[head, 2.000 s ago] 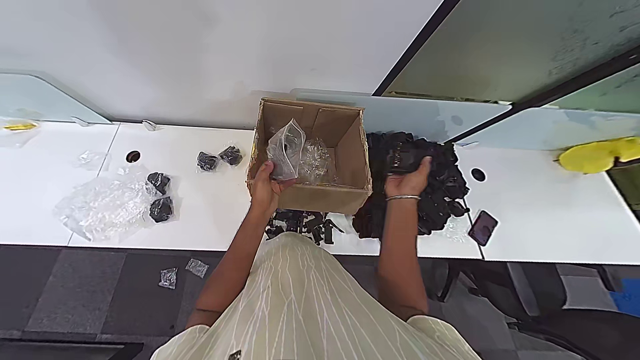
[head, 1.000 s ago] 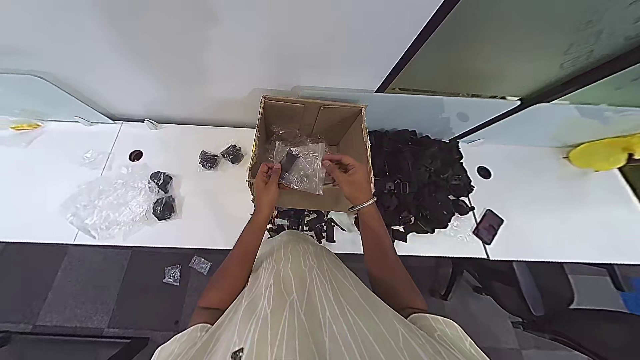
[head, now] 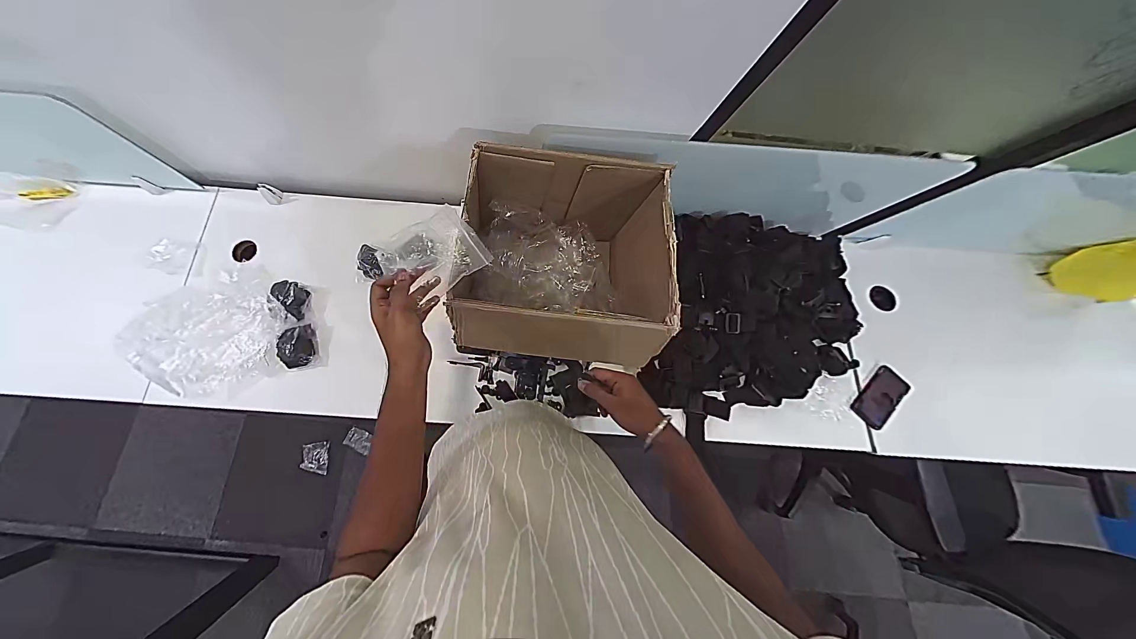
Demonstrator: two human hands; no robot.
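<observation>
A cardboard box (head: 564, 333) stands open on the white table, with crumpled clear plastic bags (head: 546, 257) inside. Left of it, my left hand (head: 404, 306) holds a clear zip bag (head: 444, 244), whose far end lies over the box's left edge. A small black bundle (head: 369, 262) is just beyond my left fingertips. In front of the box, my right hand (head: 617, 395) has its fingers on a black piece (head: 572, 390) among small black plastic parts (head: 525, 377) at the table's front edge; its grip is partly hidden.
Right of the box is a large heap of black straps with buckles (head: 754, 311), then a phone (head: 880, 397). On the left are a big clear plastic bag (head: 204, 337) and wrapped black bundles (head: 295, 346). Small plastic packets (head: 315, 456) lie on the floor near a black chair (head: 1012, 550).
Both hands were over the box with a clear bag between them. My left hand has moved left with a bag, and my right hand has come down to the black parts in front of the box.
</observation>
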